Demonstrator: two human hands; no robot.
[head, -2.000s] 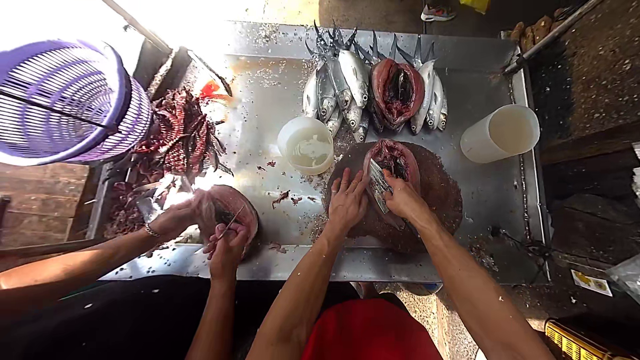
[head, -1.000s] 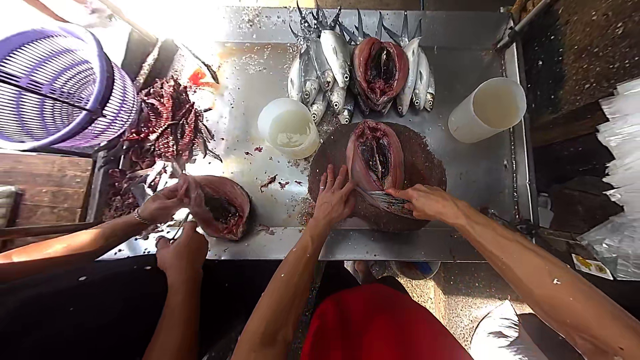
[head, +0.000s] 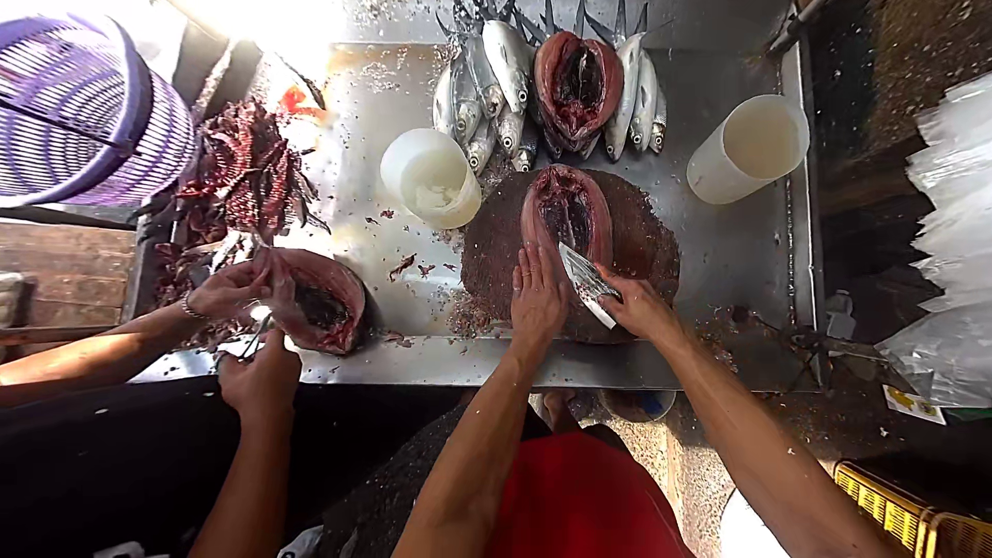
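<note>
A split-open fish point(head: 570, 217) lies on a round, dark chopping block point(head: 496, 256), its red inside facing up. My left hand point(head: 540, 298) rests flat, fingers extended, on the fish's lower left part. In my right hand point(head: 635, 306) is a broad-bladed knife point(head: 587, 285), its blade smeared and slanting across the lower part of the fish. Just beyond the block, another opened fish point(head: 579, 85) lies on top of several whole silvery fish point(head: 508, 62). The fish's lower end is hidden by my hands and the blade.
At left, a co-worker's hands point(head: 260, 364) hold scissors and an opened fish point(head: 322, 302). Beyond are a heap of red fish scraps point(head: 248, 170) and a purple basket point(head: 132, 116). Two whitish plastic containers point(head: 430, 178) point(head: 748, 147) flank the fish on the metal table point(head: 728, 256).
The knife has come up from beside the fish's lower end to a slant over its lower part. My left hand has moved from the block's left side onto the fish.
</note>
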